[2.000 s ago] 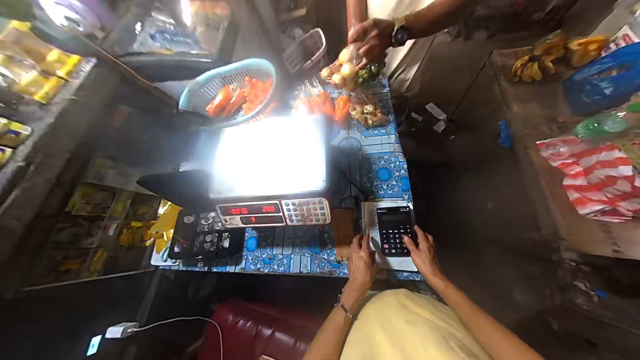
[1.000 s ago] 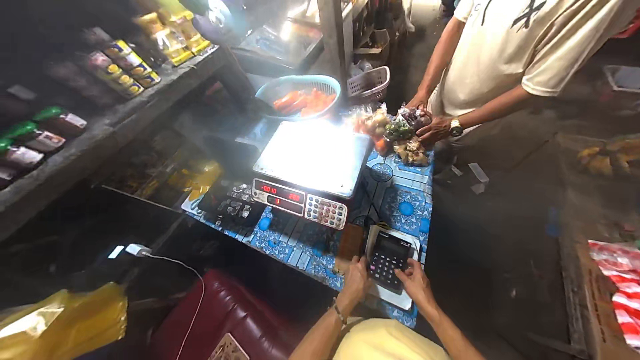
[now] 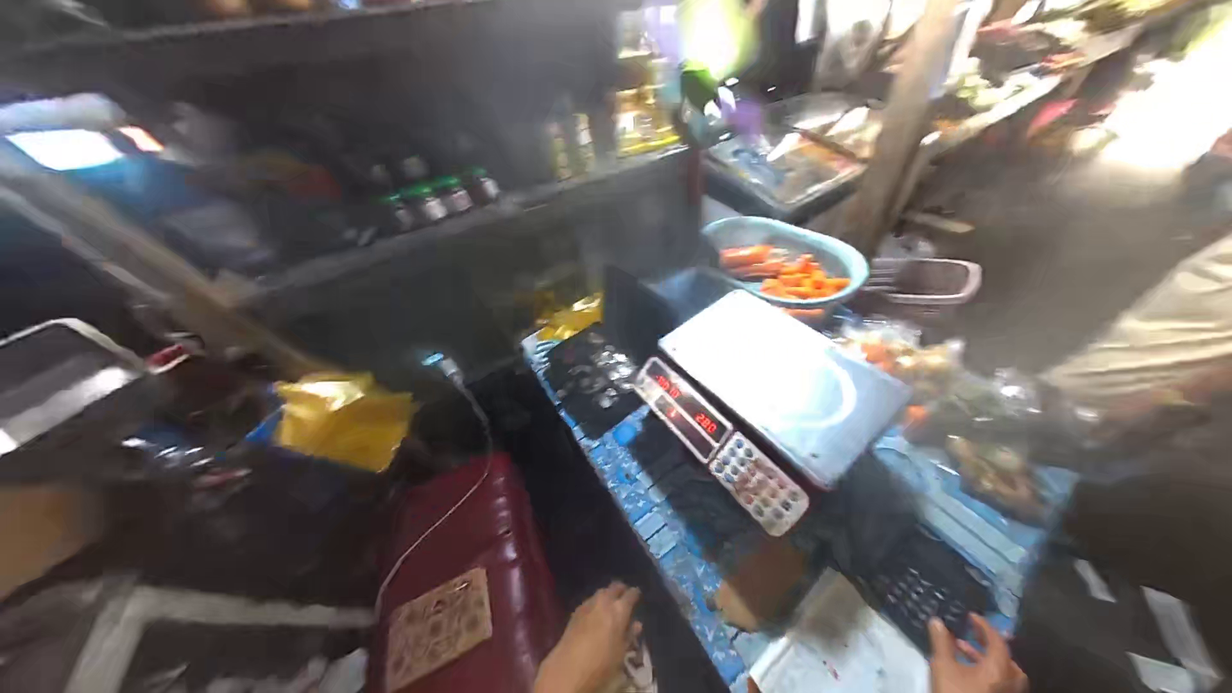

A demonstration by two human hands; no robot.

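My right hand is at the bottom right, its fingertips by the lower edge of a black calculator. An open notebook lies left of the calculator. My left hand is off the table's front edge, beside the red seat, with its fingers bent; a small blurred item shows just under it, and whether it is held is unclear. A digital weighing scale with a lit red display stands on the blue patterned tablecloth. Plastic bags of vegetables lie beyond it.
A light-blue basket of carrots sits behind the scale, near an empty pink basket. A dark red padded seat with a white cable across it is at the lower left. A wooden post rises behind. Another person's pale clothing shows at right.
The view has swung left. My left hand has left the calculator and notebook and is now beyond the table's front edge. The other person's hands at the vegetable bags are now too blurred to make out.
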